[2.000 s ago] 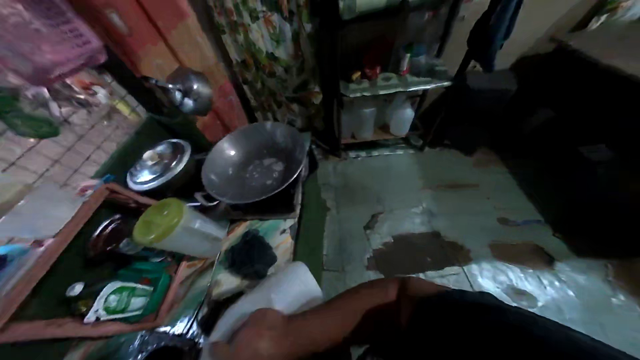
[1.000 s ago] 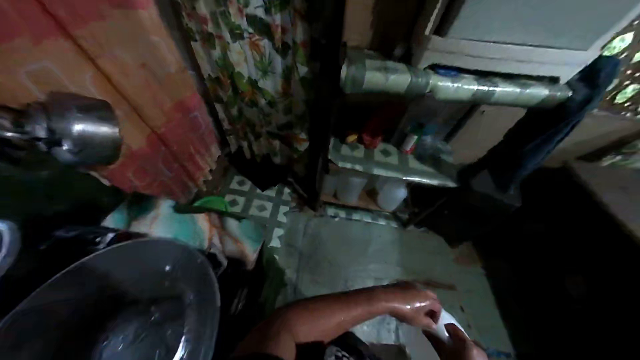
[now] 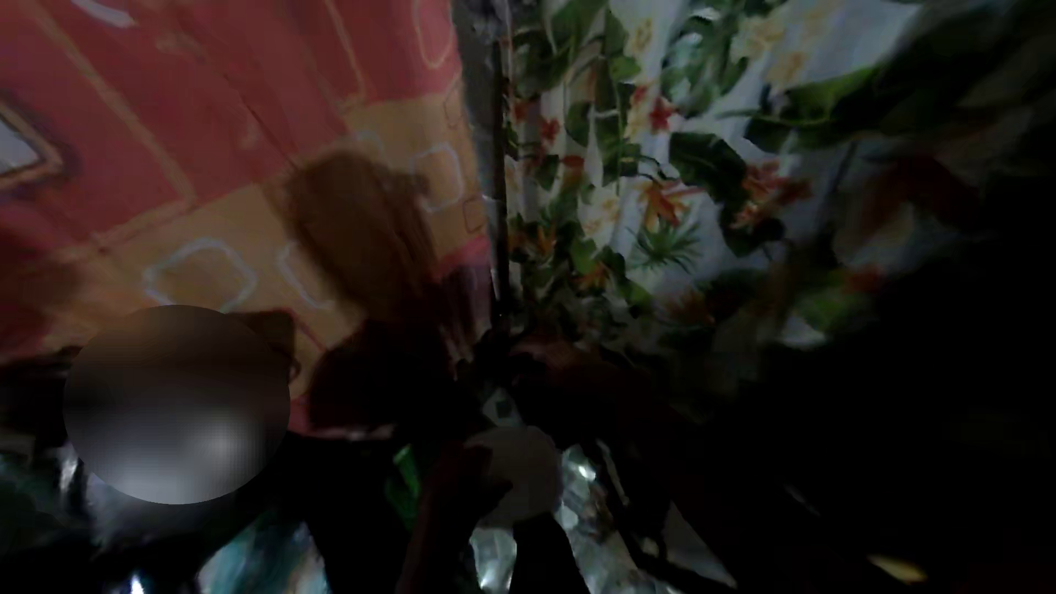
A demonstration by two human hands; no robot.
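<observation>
The view is dark and blurred. My left hand [image 3: 466,487] is low in the middle, its fingers on the left edge of a round white item [image 3: 521,476], whose kind I cannot tell. Above and to the right, my right hand [image 3: 553,355] shows dimly in deep shadow near the foot of the curtain; its fingers and anything in them are hidden. A shiny, pale plastic-like surface [image 3: 582,503] lies below and beside the white item.
A floral curtain [image 3: 660,206] hangs at the right, beside a red and orange painted wall [image 3: 247,148]. A blurred round shape [image 3: 177,404] stands out at the left. Something green [image 3: 404,478] lies left of my left hand.
The view has swung left and closer to the wall and curtain. One second ago both hands were together at a white item low on the right; now they are apart.
</observation>
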